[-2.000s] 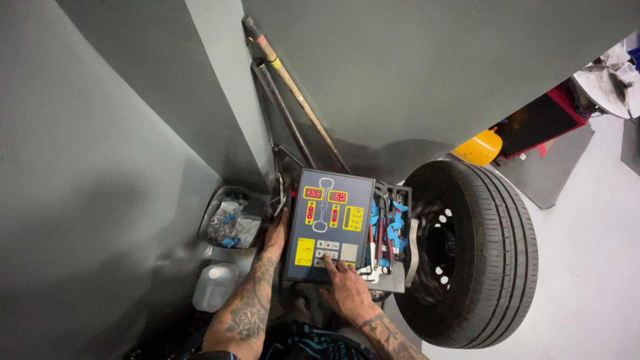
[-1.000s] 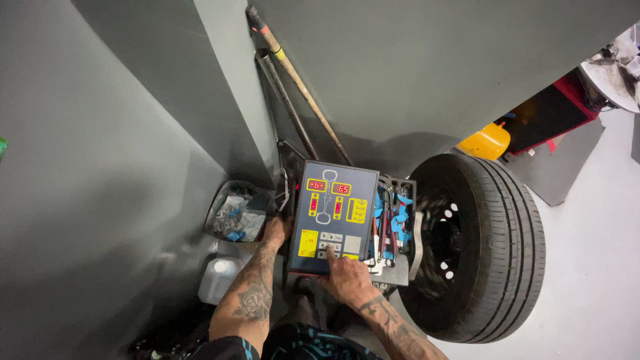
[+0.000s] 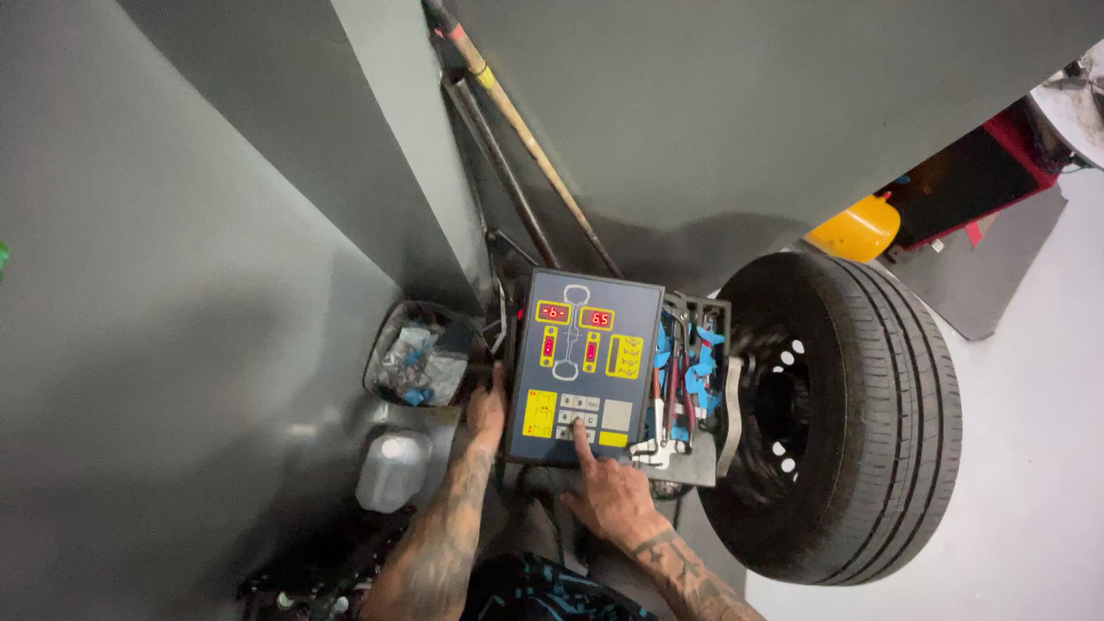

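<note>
A wheel balancer's control panel (image 3: pixel 573 366) with lit red displays and a keypad faces up in the middle of the head view. The index finger of my right hand (image 3: pixel 608 492) is extended onto the keypad, its other fingers curled, holding nothing. At the panel's left side is my left hand (image 3: pixel 487 414); its fingers are partly hidden beside the casing, so whether they grip it does not show. Right of the panel, a tray (image 3: pixel 723 345) holds wheel-weight pliers (image 3: pixel 671 388) and blue-backed pieces. A wheel with a tyre (image 3: pixel 901 414) stands upright just beyond the tray, beside a curved metal arm (image 3: pixel 731 414).
A bin (image 3: pixel 373 362) of crumpled scraps and a translucent plastic jug (image 3: pixel 392 470) are at the left. A wooden pole (image 3: pixel 535 147) and a metal pipe (image 3: pixel 500 164) lean against the grey wall. Behind the wheel are a yellow object (image 3: pixel 858 228) and a red-and-black machine (image 3: pixel 975 185).
The right display's number has risen between the first and second earlier frames, then stayed the same. My right hand remains at the keypad, and my left hand at the panel's side.
</note>
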